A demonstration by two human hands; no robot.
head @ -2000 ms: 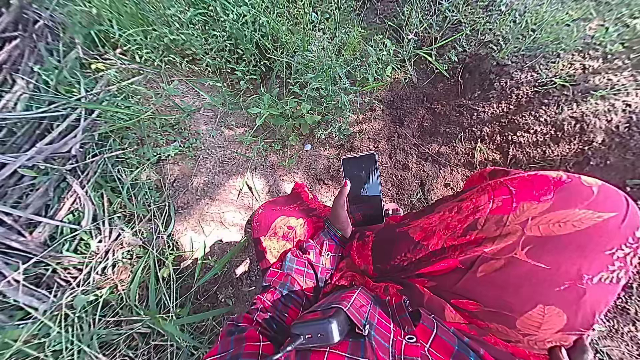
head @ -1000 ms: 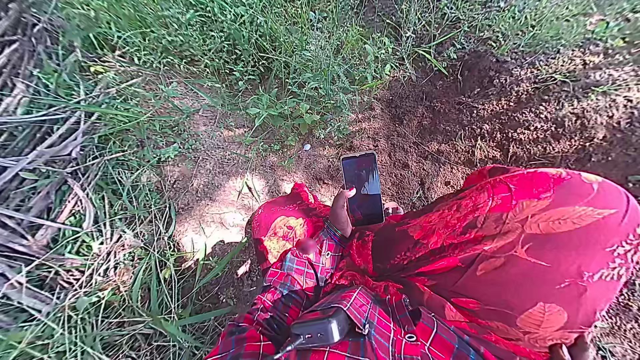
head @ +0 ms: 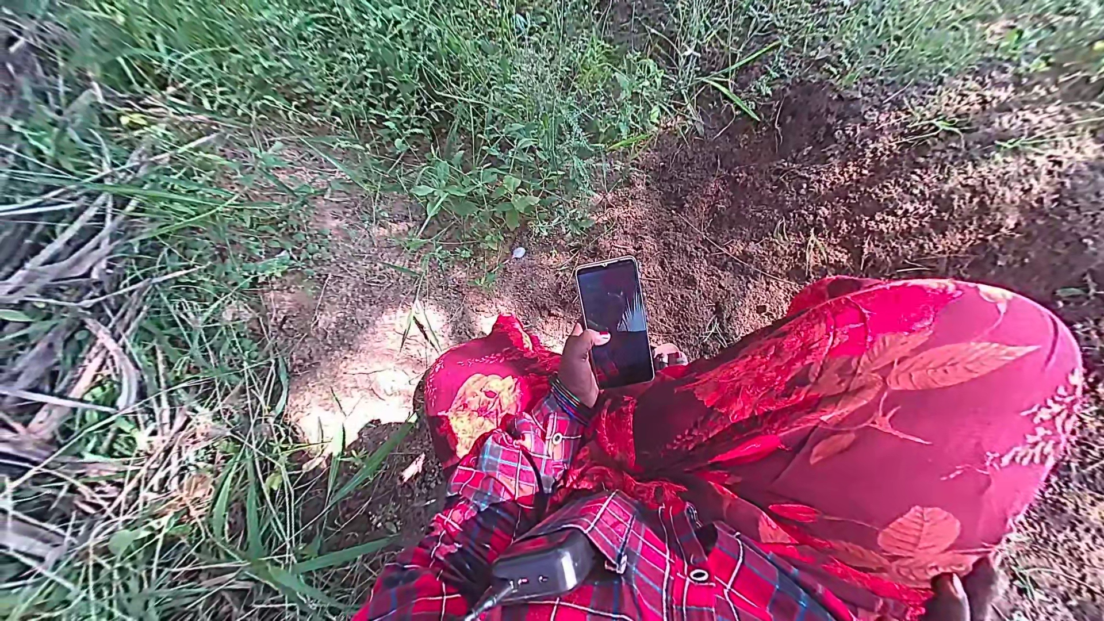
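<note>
My left hand [head: 581, 366], with thin bangles at the wrist, holds a smartphone [head: 616, 321] upright over my lap. Its thumb lies on the lower left part of the dark screen, which shows bright reflections. Small tips of skin show just beyond the phone's right edge; whether these are fingers or toes I cannot tell. My right hand cannot be made out. A red cloth with a leaf pattern [head: 862, 414] covers my bent legs. A black device with a cable [head: 545, 569] rests against my red plaid shirt [head: 638, 535].
Green grass and weeds [head: 483, 112] grow ahead. Dry stalks and long leaves [head: 78, 328] lie at the left. Bare brown soil [head: 759, 216] stretches ahead and to the right, with a sunlit patch [head: 371, 379] left of my knee. A small pale object [head: 517, 253] lies beyond the phone.
My left thumb has moved from near the phone's left edge onto its screen. The phone stays in my left hand at about the same place.
</note>
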